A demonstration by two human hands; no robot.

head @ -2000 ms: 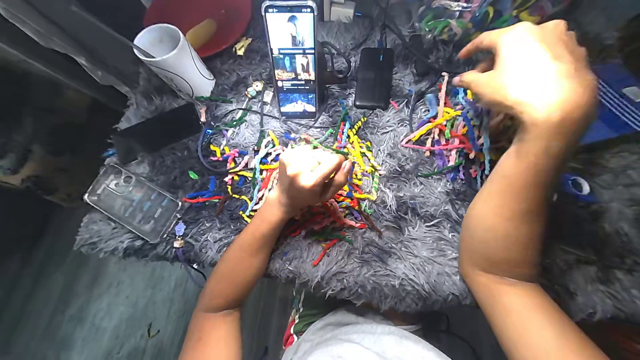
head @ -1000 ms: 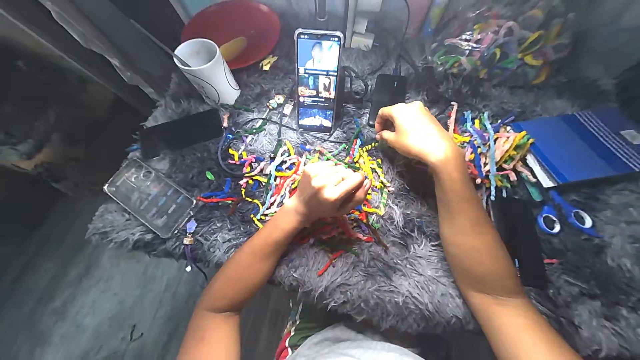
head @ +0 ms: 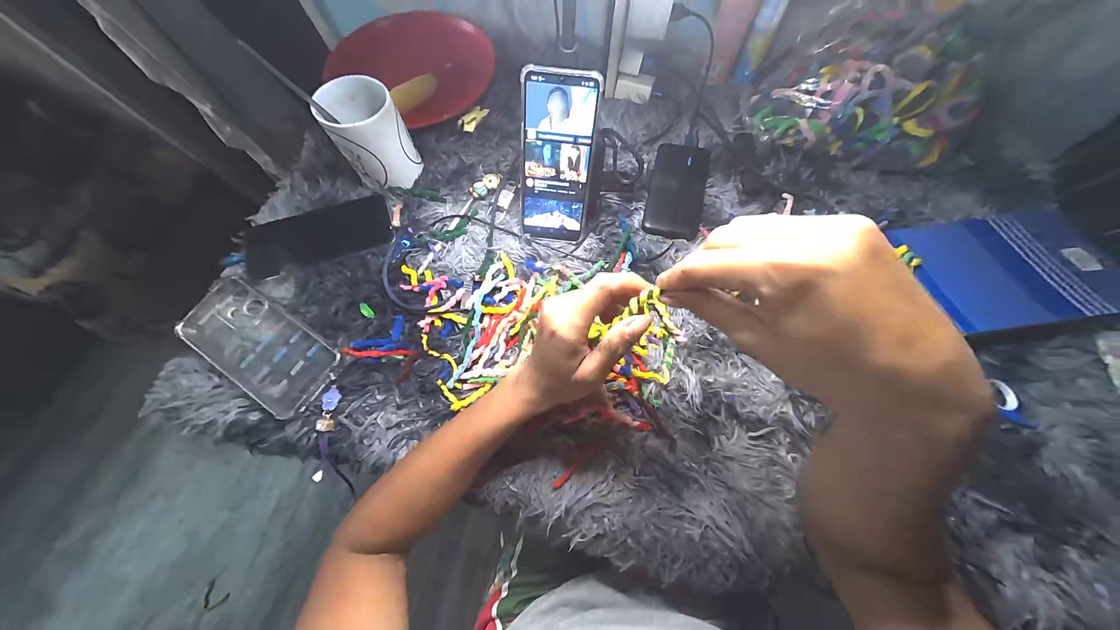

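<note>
Above a heap of short colourful fuzzy strands (head: 499, 324) on grey shaggy cloth, my left hand (head: 582, 337) holds a yellow-and-green twisted strand (head: 646, 302) between thumb and fingers. My right hand (head: 787, 289) comes in from the right, its fingertips pinching the upper end of that same strand. A smartphone (head: 561, 157) with a lit screen stands upright behind the heap. My right hand and forearm hide most of a second pile of strands on the right.
A white mug (head: 367, 131), a red plate (head: 420, 66) and a dark phone (head: 319, 234) are at the back left, with a clear phone case (head: 258, 348) nearer. A black power bank (head: 676, 190), a bag of strands (head: 866, 96), a blue striped pouch (head: 1006, 262) and scissors (head: 1006, 398) lie rightward.
My right hand has moved left from over the right-hand pile to meet my left hand at the strand. My left hand has stayed over the heap, its fingers now more spread.
</note>
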